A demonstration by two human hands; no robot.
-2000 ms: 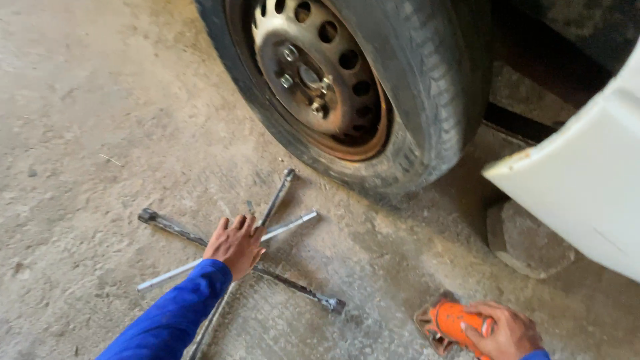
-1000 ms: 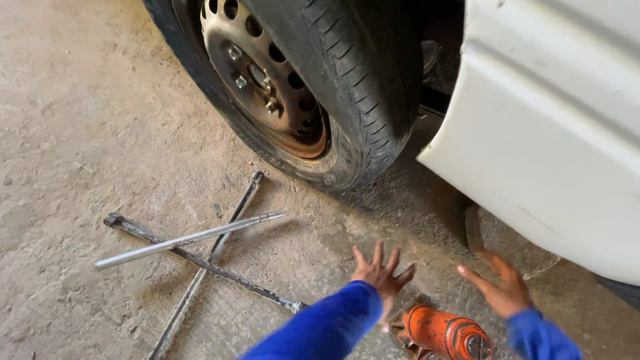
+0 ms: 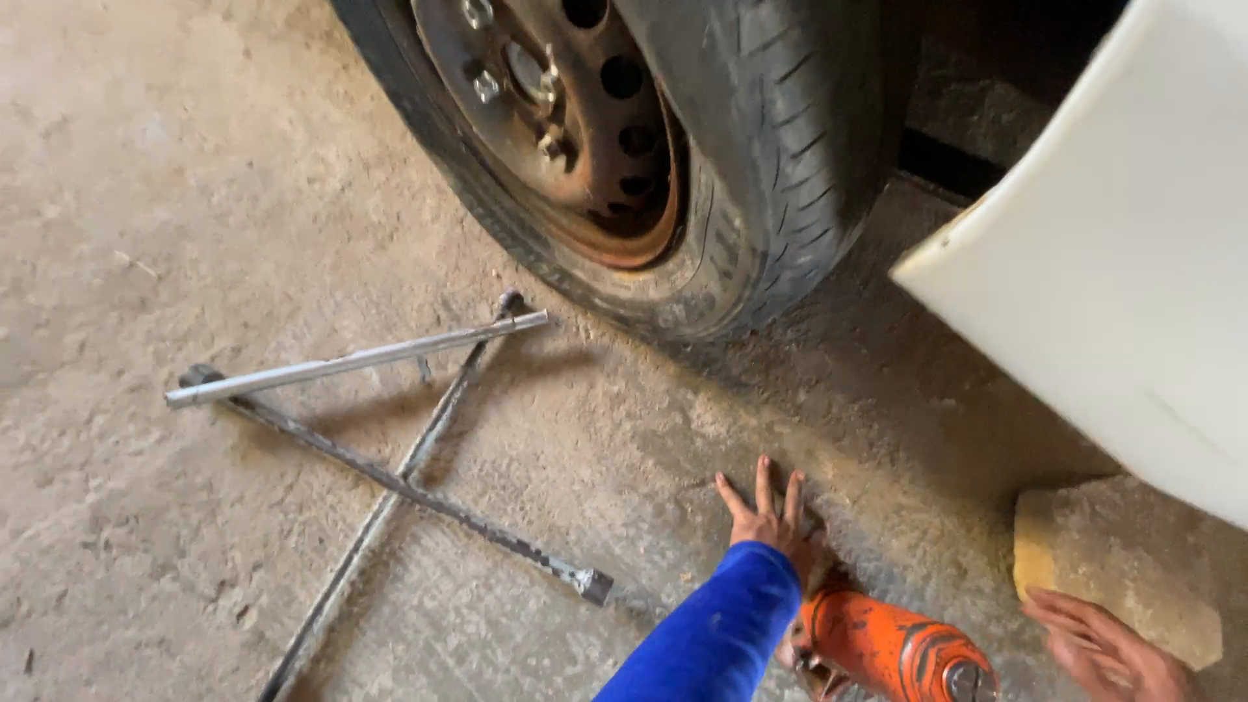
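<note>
My left hand (image 3: 775,522) is spread, fingers apart, at the concrete floor just beyond the base of an orange bottle jack (image 3: 877,639); its blue sleeve hides part of that base. The jack appears tilted or lying, its round top toward the lower right. At the lower right, my right hand (image 3: 1111,643) is slightly blurred, holds nothing and is beside a concrete block (image 3: 1121,556). A four-way lug wrench (image 3: 400,483) lies on the floor at left, with a metal bar (image 3: 361,361) resting across two of its arms.
A car tire (image 3: 780,185) on a rusty steel wheel (image 3: 595,166) with lug nuts stands at the top centre. The white body panel (image 3: 1111,292) of the vehicle overhangs the floor at right, its corner pointing toward the tire.
My left hand was on the lug wrench and bar two seconds ago and is now by the jack. My right hand has left the jack. The bar has shifted on the wrench.
</note>
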